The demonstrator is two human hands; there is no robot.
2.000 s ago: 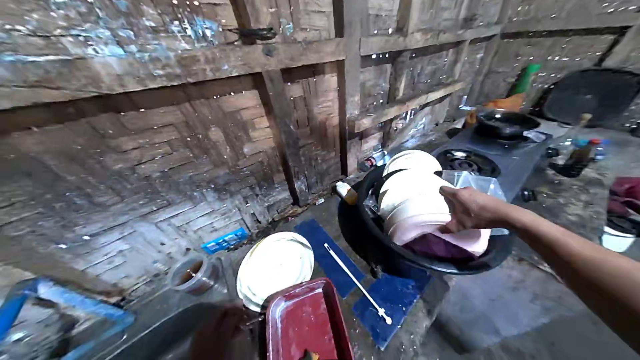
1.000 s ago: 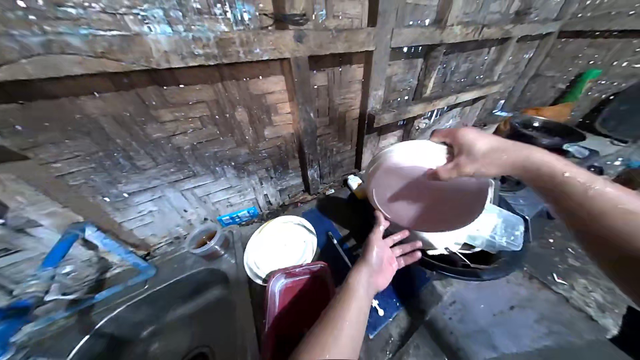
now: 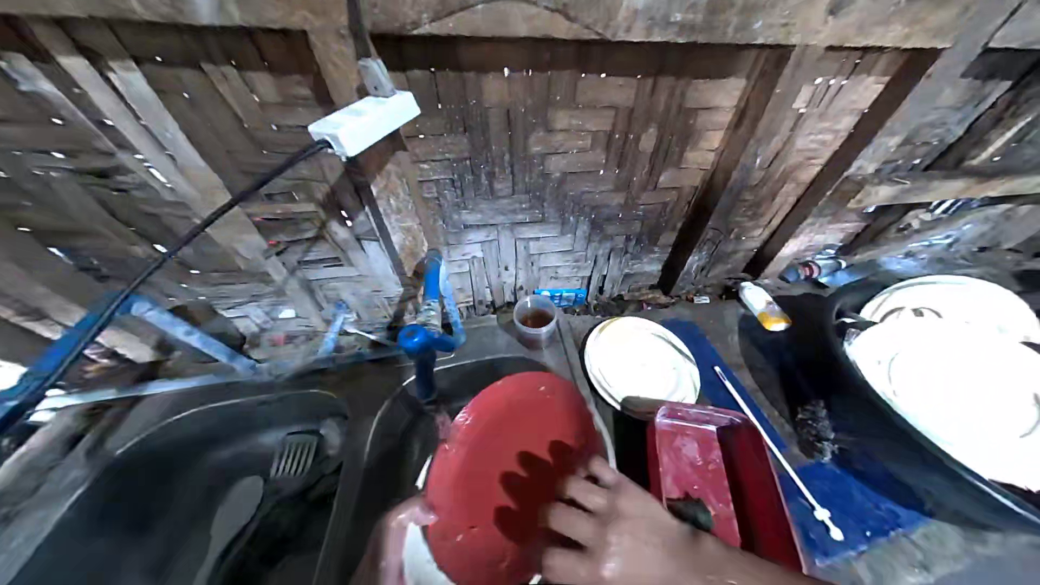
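Over the right sink basin, below the blue tap point(image 3: 420, 341), a round red plastic dish or lid point(image 3: 504, 471) is tilted up with a pale rim showing behind it. My left hand point(image 3: 400, 536), blurred and cut by the lower edge, grips its left side along with a pale piece. My right hand point(image 3: 605, 528) lies with spread fingers on its right side and casts a shadow on the red face. A spatula point(image 3: 294, 455) and a ladle or spoon point(image 3: 231, 520) lie in the left basin point(image 3: 154, 439).
Right of the sink stand a clear cup of brown liquid point(image 3: 535, 322), white plates point(image 3: 642, 362), a red tray point(image 3: 731, 479), a white stick point(image 3: 780, 455) and a bottle point(image 3: 764, 307). A black tub point(image 3: 861, 382) holds white dishes point(image 3: 967, 374). A cable with a white socket block point(image 3: 364, 123) hangs above the sink.
My hands have moved from the black tub, where they held a large pale dish, to the sink, where they are on a red one. The view has swung left.
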